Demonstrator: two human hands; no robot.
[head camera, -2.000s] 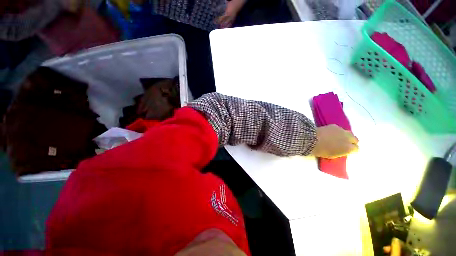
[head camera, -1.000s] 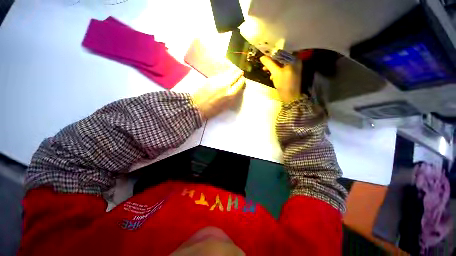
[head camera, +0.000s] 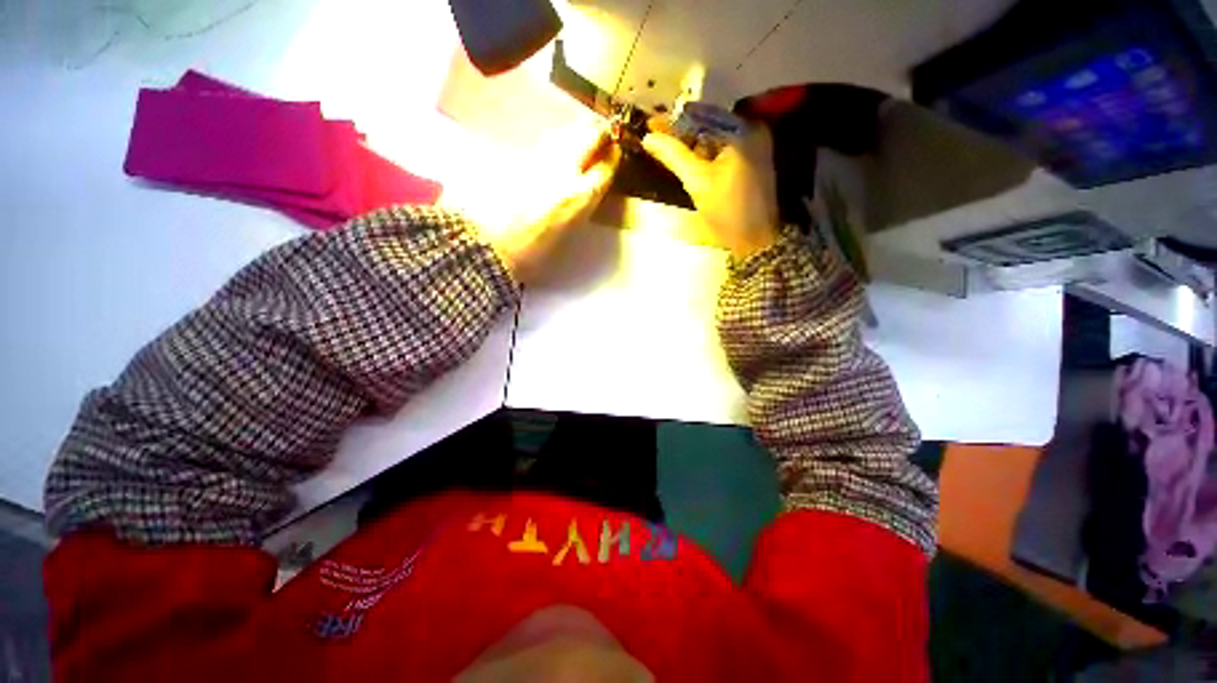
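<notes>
A stack of magenta fabric strips (head camera: 240, 140) lies fanned on the white table to the left of the needle. A single fabric piece (head camera: 487, 107), washed out by the lamp's glare, runs toward the needle area (head camera: 625, 123). My left hand (head camera: 561, 200) has its fingertips at the near end of this piece and appears to hold it, though glare blurs the contact. My right hand (head camera: 721, 180) has its fingers at the right side of the needle area, under the cream machine head (head camera: 828, 54). Whether it grips anything is hidden.
The black lamp (head camera: 505, 30) hangs just above and left of the needle. A control panel with a blue screen (head camera: 1101, 100) is at the upper right. A thin greenish-grey tool (head camera: 841, 227) lies by my right wrist. Pink cloth (head camera: 1158, 467) hangs at the far right.
My left hand has come from the magenta stack to the needle, the washed-out piece moving with it. My right hand has shifted slightly left. The view has swung right, away from the basket and bin.
</notes>
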